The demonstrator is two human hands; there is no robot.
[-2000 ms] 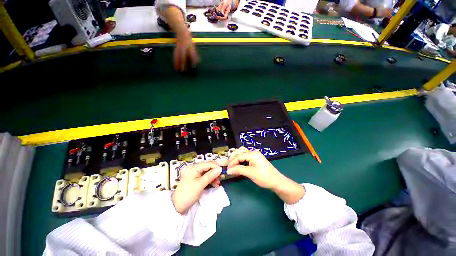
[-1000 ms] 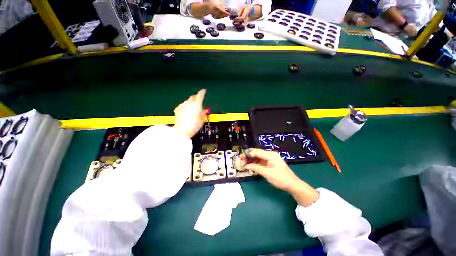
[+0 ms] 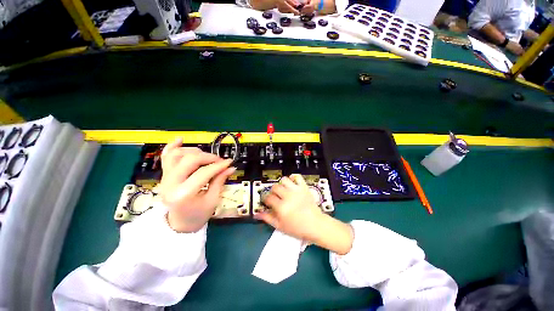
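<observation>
My left hand (image 3: 193, 185) holds a thin black ring part (image 3: 226, 147) upright between thumb and fingers, above the fixture row. My right hand (image 3: 293, 205) is low over the cream fixture blocks (image 3: 234, 200) toward the right end of the row; its fingers bend down onto a block, and whether it grips anything is hidden. A ring lies in the block at the left end. One red-tipped toggle clamp (image 3: 271, 129) stands higher than the others. The black tray (image 3: 355, 143) right of the fixtures holds a pile of tiny blue-and-white inserts (image 3: 368, 178).
A white cloth (image 3: 277, 257) lies in front of the fixtures. Stacked white foam trays (image 3: 56, 164) stand at left. An orange stick (image 3: 417, 185) and a white bottle (image 3: 445, 156) are at right. Dark parts lie on the green belt (image 3: 273, 91) behind the yellow edge. People work across it.
My left hand has come back from the clamps and now holds up a ring. My right hand has moved down onto the blocks. The third clamp from the left no longer stands raised.
</observation>
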